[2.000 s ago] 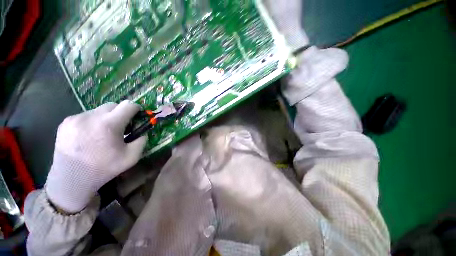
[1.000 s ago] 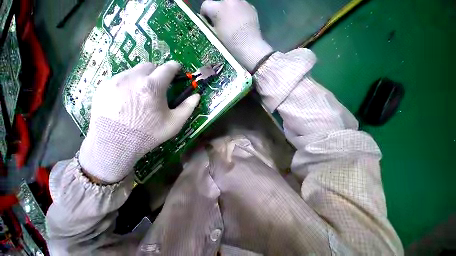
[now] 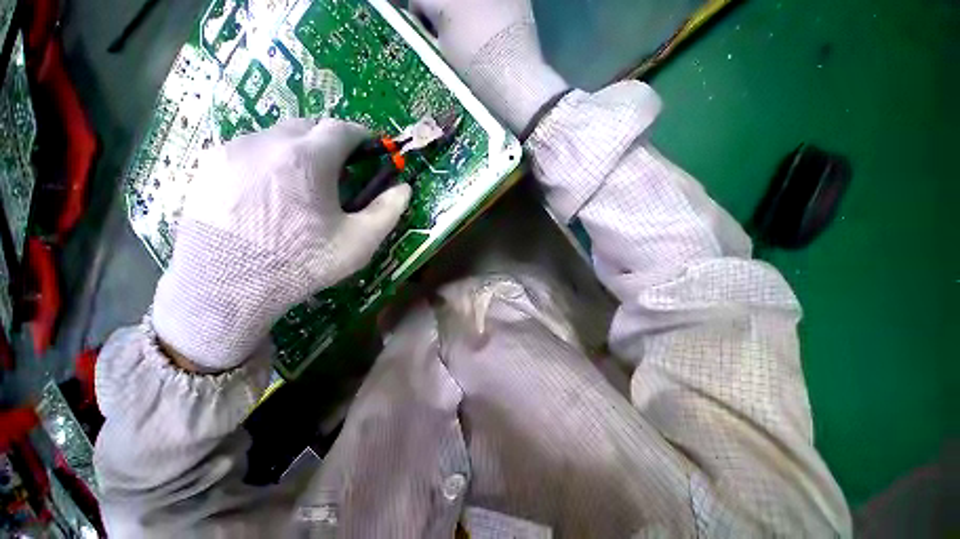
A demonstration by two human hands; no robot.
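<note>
A large green circuit board [image 3: 353,79] lies at an angle in front of me, solder side up, its near corner beyond the bench edge. My left hand [image 3: 258,221], in a white knitted glove, is over the board's left part and grips flush cutters [image 3: 395,151] with black handles and orange-red near the jaws. The jaws lie close over the board near its right corner; contact cannot be told. My right hand [image 3: 484,37], also gloved, is at the board's upper right edge and holds it there. Its fingertips are hidden or cut off by the top edge.
More boards [image 3: 16,179] with red pads [image 3: 72,158] stand along the left side. A black object [image 3: 802,197] lies on the bright green side table [image 3: 895,316] at right. Yellow tape [image 3: 690,37] runs at the top. A thin dark item [image 3: 134,25] lies at the upper left.
The board was lifted and tilted, and is now lower and flatter. My right hand moved left along its edge. Since a second ago, the cutters have shifted slightly left and up.
</note>
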